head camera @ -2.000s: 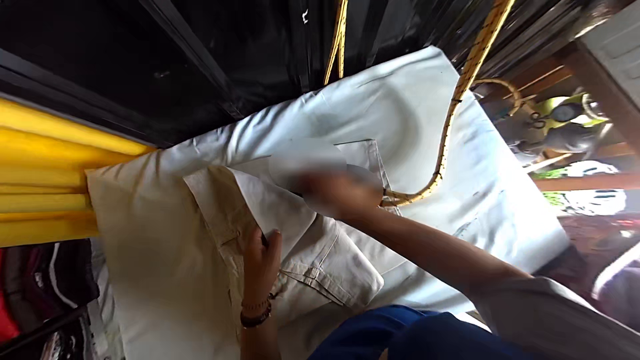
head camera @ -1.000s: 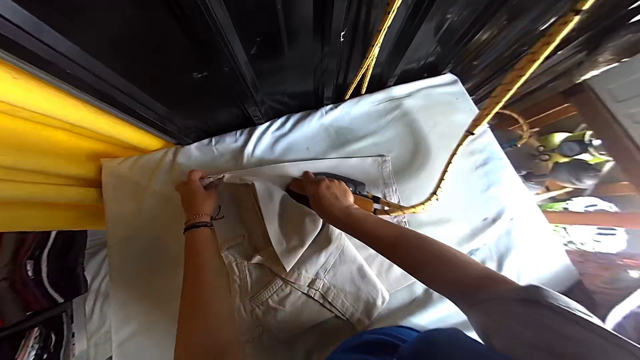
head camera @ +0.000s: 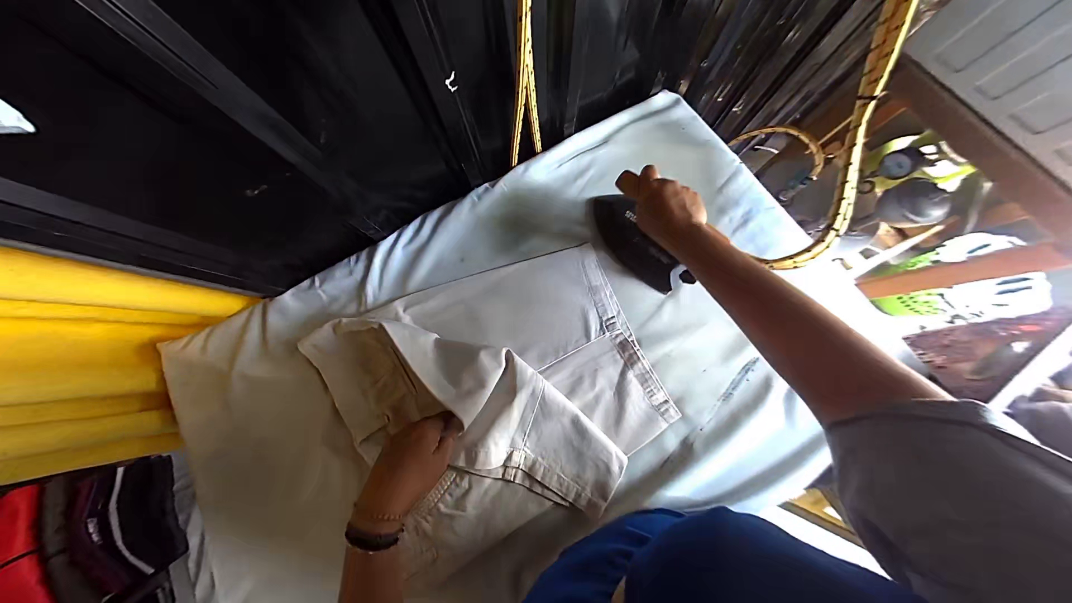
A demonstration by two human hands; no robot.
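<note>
My right hand (head camera: 668,211) grips the handle of a dark clothes iron (head camera: 630,243), which rests on the cloth-covered table (head camera: 243,402) just beyond the hem of a beige garment. The garment, trousers or shorts (head camera: 519,310), lies partly folded over itself, with seams and a waistband-like or hem edge toward the right. My left hand (head camera: 416,456) pinches a fold of the beige fabric near its middle. A yellow, dark-flecked cord (head camera: 846,184) loops down behind my right forearm.
A black panelled wall (head camera: 251,126) borders the far side of the table. Yellow fabric (head camera: 100,360) hangs at the left, above dark and red folded clothes (head camera: 92,528). Shelving with pots (head camera: 913,201) stands at the right. Another stretch of yellow cord (head camera: 525,84) hangs by the wall.
The iron, in my right hand, has moved off the garment to the bare cloth at the upper right. My left hand has moved from the garment's far left edge to a nearer fold.
</note>
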